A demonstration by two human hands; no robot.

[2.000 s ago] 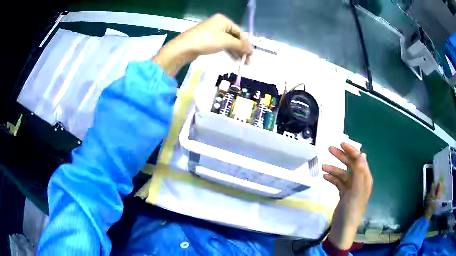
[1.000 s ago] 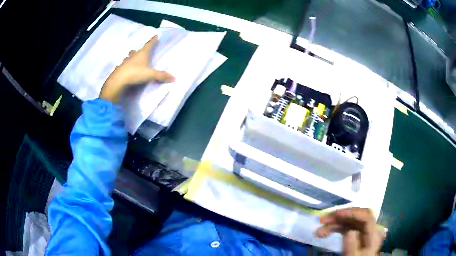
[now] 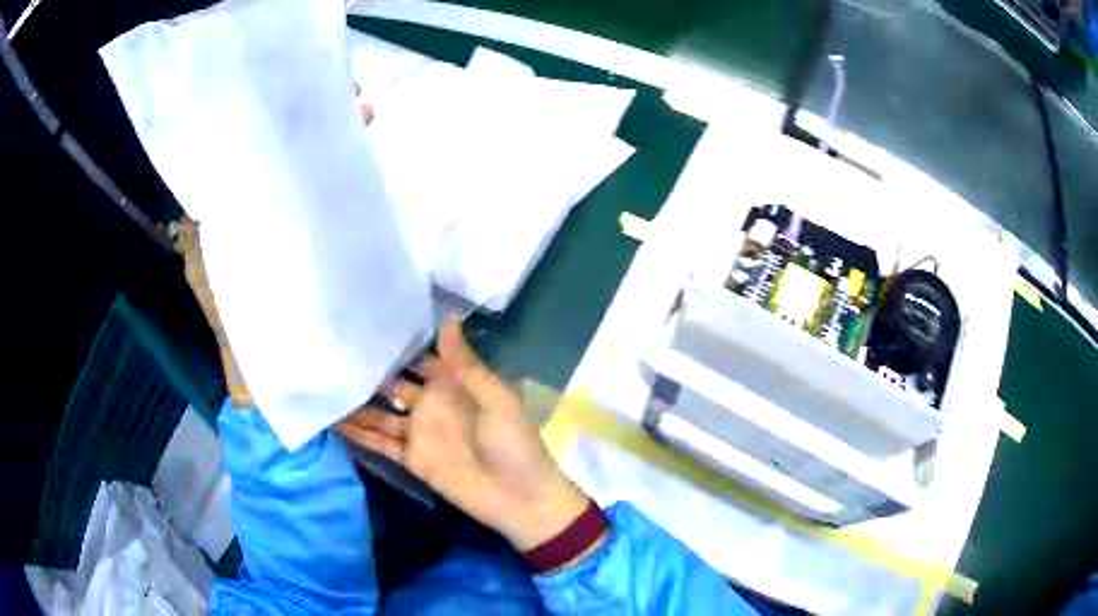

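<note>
A white translucent sleeve (image 3: 283, 217) is held up at the left. My left hand (image 3: 211, 307) is mostly hidden behind it; only its side and a fingertip by the far edge show, and it holds the sleeve. My right hand (image 3: 464, 439), with a dark red band at the wrist, is at the sleeve's lower right edge, fingers apart. The half-assembled projector (image 3: 801, 373) stands on the white mat (image 3: 710, 169) at the right. Its open top shows the power board (image 3: 801, 295) and a round black part (image 3: 921, 319). A pale purple ribbon cable (image 3: 836, 90) stands out at the far side.
More white sleeves (image 3: 506, 169) lie on the green bench (image 3: 566, 283) behind the held one. Yellowish tape (image 3: 698, 469) runs along the mat's near side. A dark glossy surface (image 3: 951, 120) lies beyond the mat. Crumpled white material (image 3: 133, 554) is at the lower left.
My left hand has lifted a sleeve from the pile toward me. My right hand has moved left from the mat's near edge to the sleeve. The view has shifted left.
</note>
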